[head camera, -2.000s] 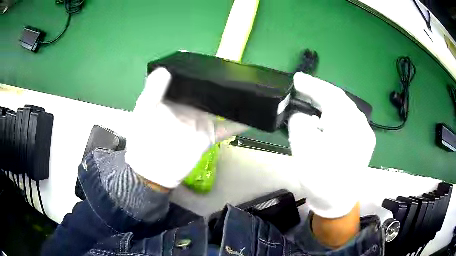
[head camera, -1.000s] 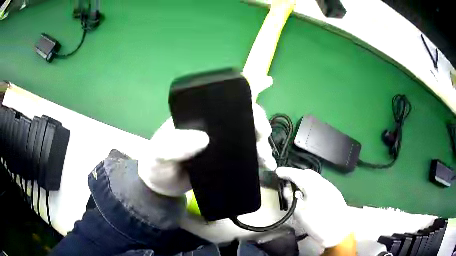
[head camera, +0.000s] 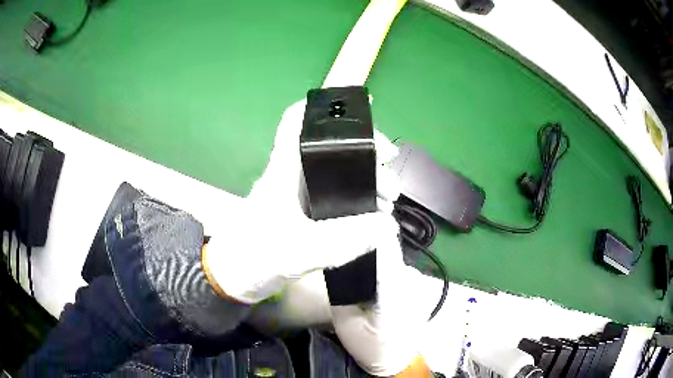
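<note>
A black power adapter (head camera: 339, 177) is held up in front of me, its end face with the small dark inlet socket turned up and away. My left hand (head camera: 284, 221), in a white glove, wraps round its left side with the fingers across it. My right hand (head camera: 384, 310), also white-gloved, is at its lower right side, touching it; its fingers are partly hidden. A thin black cord (head camera: 445, 284) loops out to the right of my right hand.
Other adapters with coiled cords lie on the green belt (head camera: 214, 81), one just right of my hands (head camera: 440, 186). Stacked adapters stand on the near ledge at left (head camera: 33, 188) and right (head camera: 579, 354). A yellow-green strip (head camera: 363, 44) crosses the belt. Dark nippers (head camera: 618, 80) lie on the far ledge.
The held adapter has been tilted so its socket end shows. My right hand has moved left from the cord to the adapter's side. The view has shifted a little.
</note>
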